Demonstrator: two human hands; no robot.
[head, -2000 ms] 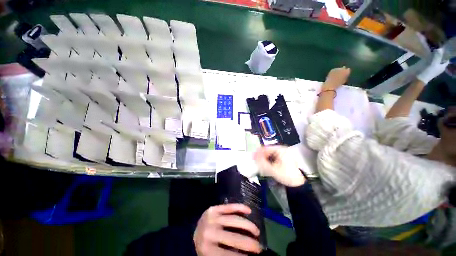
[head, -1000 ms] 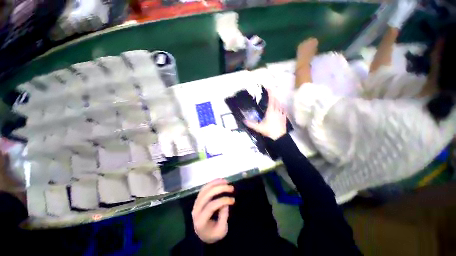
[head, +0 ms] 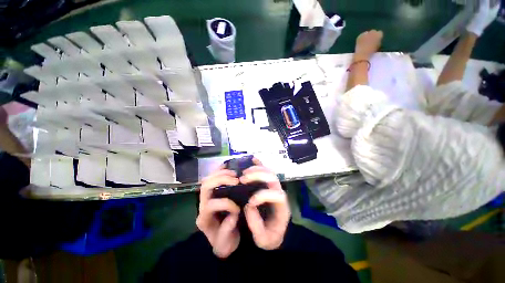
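Observation:
My left hand (head: 220,213) and my right hand (head: 267,209) are together near the bench's front edge, both gripping a black folding carton (head: 239,190). Fingers cover much of it, so its exact shape is unclear. A flat black carton blank (head: 292,119) with an oval blue-and-red picture lies on the bench beyond my right hand. A block of formed open boxes (head: 124,119) with white raised lids stands at the left. Small white cards (head: 204,136) sit in the nearest right boxes of the block.
A person in white (head: 421,160) sits close at the right, a forearm resting on the bench. Wrapped dark items (head: 222,47) and an upright box with a raised white flap (head: 308,33) stand on the green belt (head: 266,27). Blue stools (head: 105,224) are under the bench.
My right hand has come back from the blank on the bench to meet my left hand. Both now hold a black carton. The view has shifted; the blank lies uncovered.

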